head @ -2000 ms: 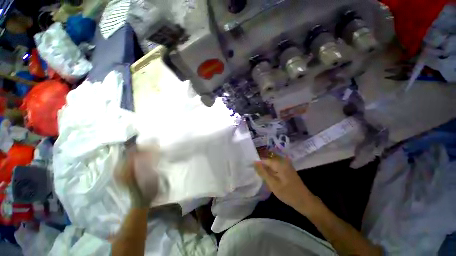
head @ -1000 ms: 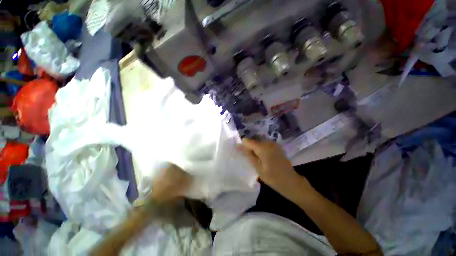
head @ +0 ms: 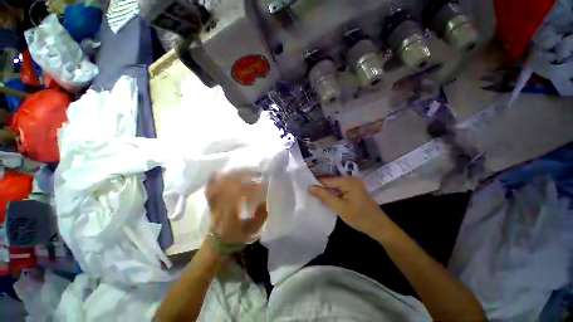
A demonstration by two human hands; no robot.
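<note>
A white garment panel lies in front of the overlock machine, its upper part glaring under the lamp at the needle area. Its lower end hangs over the table's front edge. My right hand pinches the panel's right edge between thumb and fingers, just below the needle area. My left hand is blurred, over the cloth left of the panel's hanging part; its fingers are bent, and whether it grips cloth cannot be told.
A crumpled white pile lies at the left, over a dark blue-grey cloth strip. A marked strip and white trimmings lie right of the needle. Pale cloth is at lower right. A red bag is behind right.
My left hand has moved from the left side of the cloth towards the middle. The panel is no longer spread wide; it is bunched, with its end hanging lower. My right hand stays at its edge.
</note>
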